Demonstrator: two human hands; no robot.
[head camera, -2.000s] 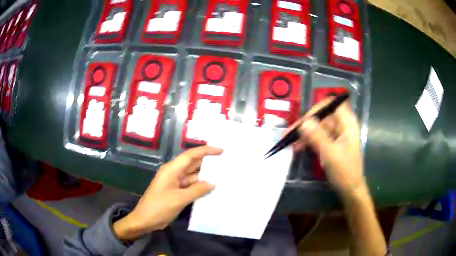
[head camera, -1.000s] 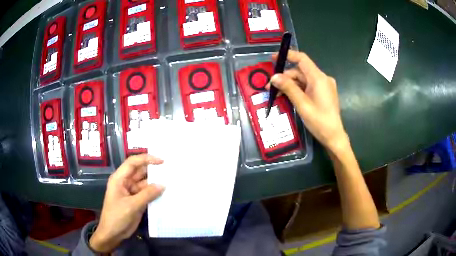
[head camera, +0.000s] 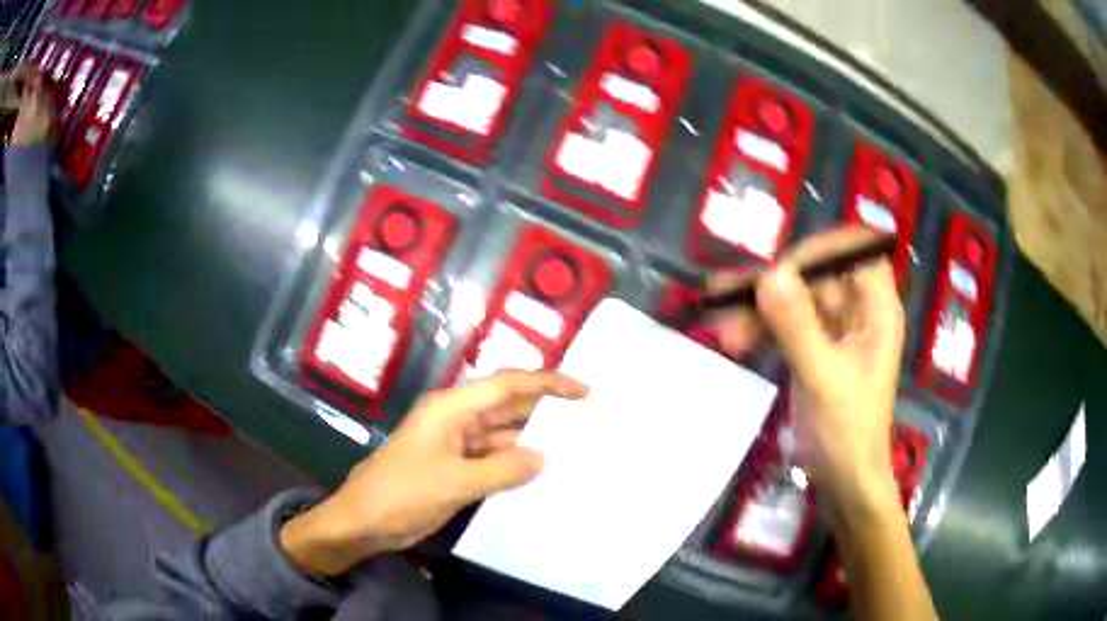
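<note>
My left hand (head camera: 443, 467) holds a white label sheet (head camera: 631, 455) between thumb and fingers, over the front row of the tray. My right hand (head camera: 838, 352) holds black tweezers (head camera: 801, 277), tip pointing left, just above the sheet's top edge. The tip is blurred, and I cannot tell if anything is on it. A clear blister tray (head camera: 291, 297) lies under both hands with red device housings (head camera: 379, 297) in two rows. The sheet and my right hand hide some of the front-row housings.
A printed slip (head camera: 1056, 476) lies on the dark green bench top (head camera: 206, 231) at the right. A second tray of red units is at the upper left, with another person's hand (head camera: 34, 107) and grey sleeve beside it. A pale board and a wooden board (head camera: 1062, 182) are at the upper right.
The view has turned and shifted, so the tray appears tilted. The tweezers moved from the front-row housing at the right end to near the sheet's top edge. The sheet is still held.
</note>
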